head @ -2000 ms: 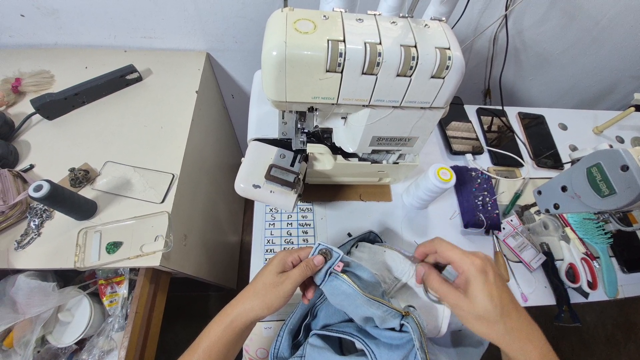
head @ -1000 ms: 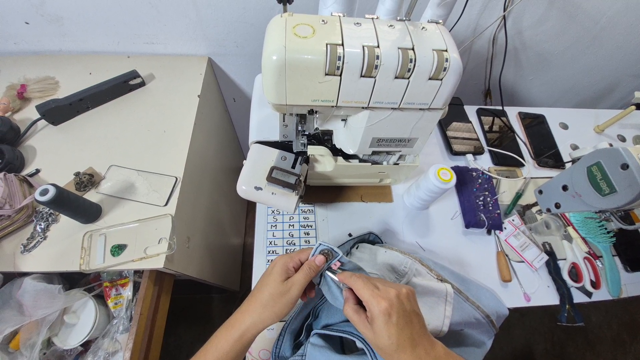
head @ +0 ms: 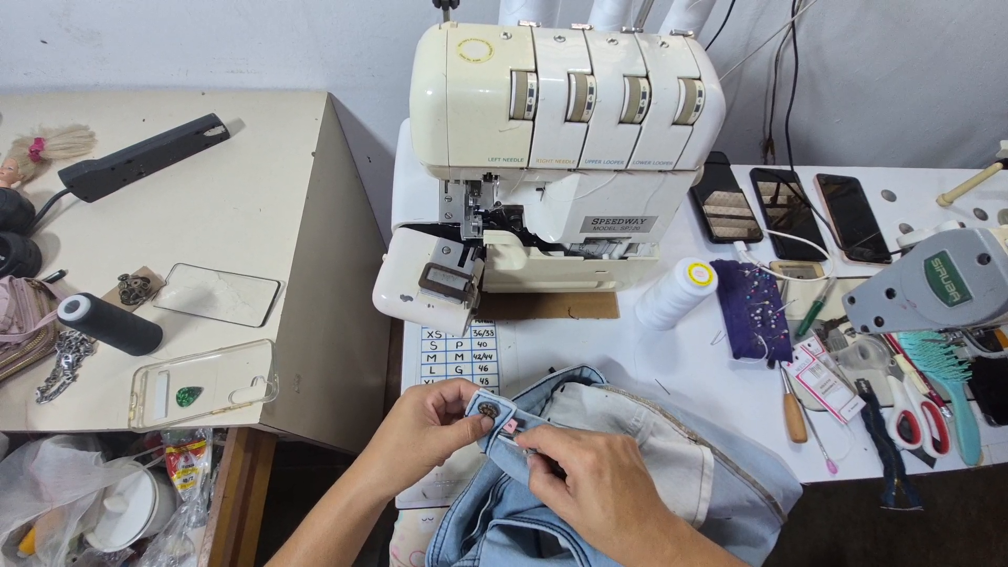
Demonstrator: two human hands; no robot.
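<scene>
Light blue denim jeans (head: 520, 504) lie bunched on the white table in front of the overlock machine (head: 567, 102), a white pocket lining showing. My left hand (head: 429, 421) pinches the waistband end beside its metal button (head: 488, 409). Close to a small pink tag (head: 510, 426) on the waistband, my right hand (head: 587, 472) has its fingers curled around a small tool, mostly hidden; only a thin metal tip shows at the denim. Both hands are near each other over the waistband.
A white thread cone (head: 676, 293) and a purple pincushion (head: 752, 311) stand behind the jeans. To the right are a wooden-handled awl (head: 794, 409), red-and-white scissors (head: 917, 417), a teal brush (head: 953, 394) and phones (head: 850, 216). A beige cabinet (head: 323, 315) stands left.
My right hand has moved left, from the jeans' right part to the waistband by the button. The jeans now spread farther right, with more white lining visible. My left hand stays at the button end.
</scene>
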